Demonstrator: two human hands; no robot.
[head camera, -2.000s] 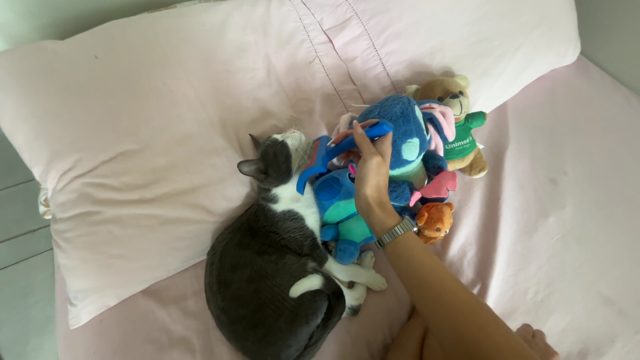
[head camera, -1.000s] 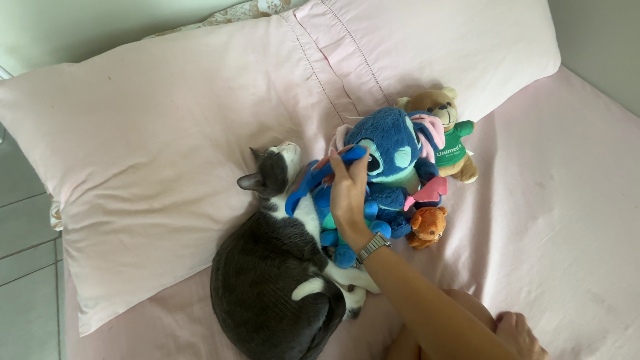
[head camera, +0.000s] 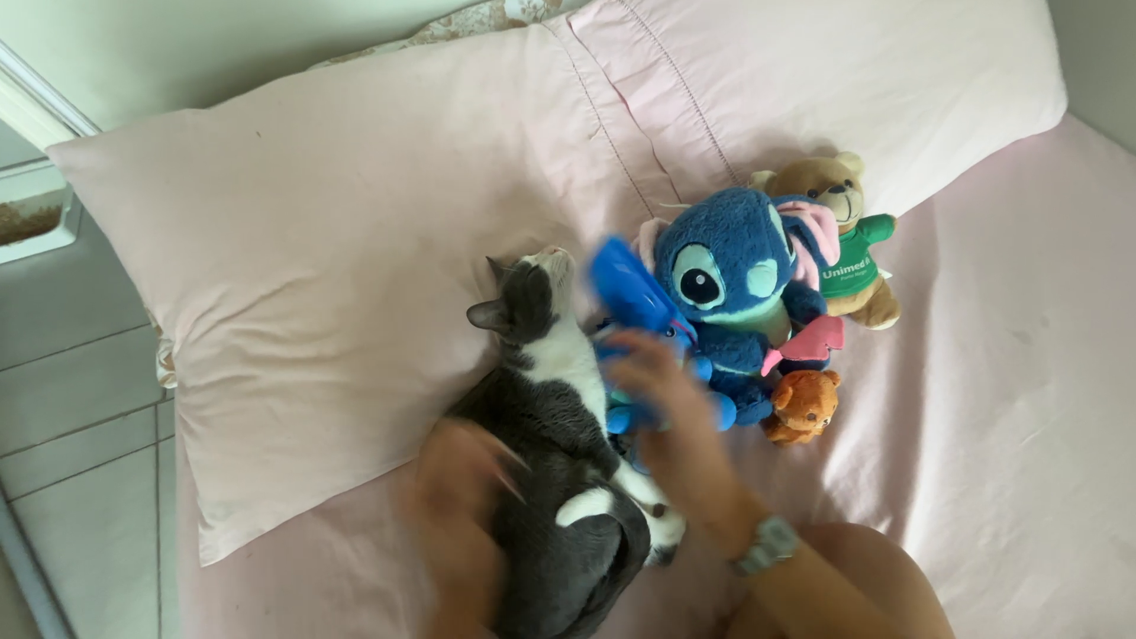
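Observation:
A grey and white cat (head camera: 568, 355) lies on its side, its head against a pillow. My left hand (head camera: 461, 497), blurred, hovers over the cat's back with no object seen in it. My right hand (head camera: 666, 390), wearing a metal watch (head camera: 768, 543), holds a blue plastic pet brush (head camera: 632, 286) beside the cat's neck; motion blur hides the fingers' exact grip. Right of the brush sits a large blue plush toy (head camera: 732, 257), with a smaller blue plush toy (head camera: 679, 335) partly behind my right hand. A brown teddy bear (head camera: 874, 302) in a green shirt leans behind.
Pink pillows (head camera: 355, 222) span the back of the bed, over a pink sheet (head camera: 1003, 399). A small orange plush bear (head camera: 803, 404) lies near the large blue toy. Grey floor tiles (head camera: 80, 399) and a white tray (head camera: 40, 213) are at the left. My bare leg is at the bottom.
My left hand has come in over the cat's back. The brush now points up and left, its broad end beside the cat's chin. The cat and the plush toys have stayed in place.

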